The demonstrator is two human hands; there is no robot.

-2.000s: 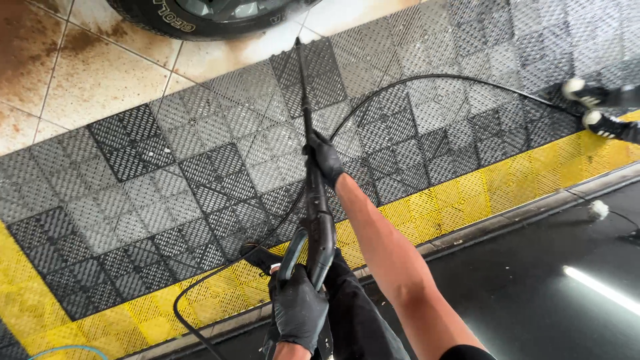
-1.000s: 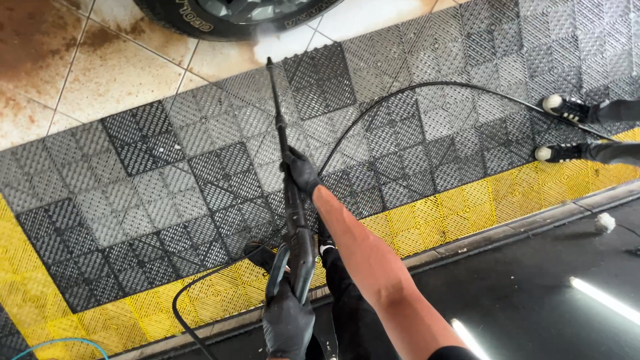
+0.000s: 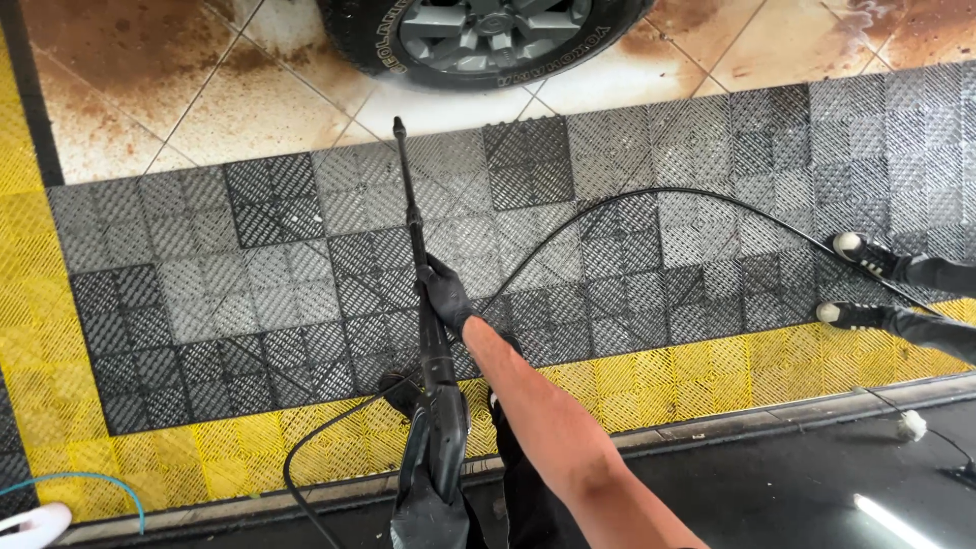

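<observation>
Both of my hands wear black gloves and hold a black pressure washer gun with a long lance [image 3: 406, 171]. Farther along the gun, my right hand [image 3: 446, 293] is closed around its front part, with my bare forearm reaching in from the lower right. At the bottom, my left hand [image 3: 429, 512] grips the rear handle; its fingers are partly hidden. The lance tip points up the view at the light floor tiles [image 3: 435, 110], just below and left of the centre of a vehicle's wheel [image 3: 496, 38]. Faint haze shows near the tyre's lower left.
A black hose [image 3: 663, 189] curves over grey plastic grid mats [image 3: 457, 206] with a yellow border [image 3: 671, 381]. Another person's shoes [image 3: 862, 316] stand at the right beside the hose. Brown dirt [image 3: 130, 53] marks the tiles. A light blue hose [image 3: 84, 474] lies at the lower left.
The lance tip has swung left relative to the wheel, from right of its centre to left of it. Both hands have kept hold of the gun. The view has shifted, showing more of the wheel.
</observation>
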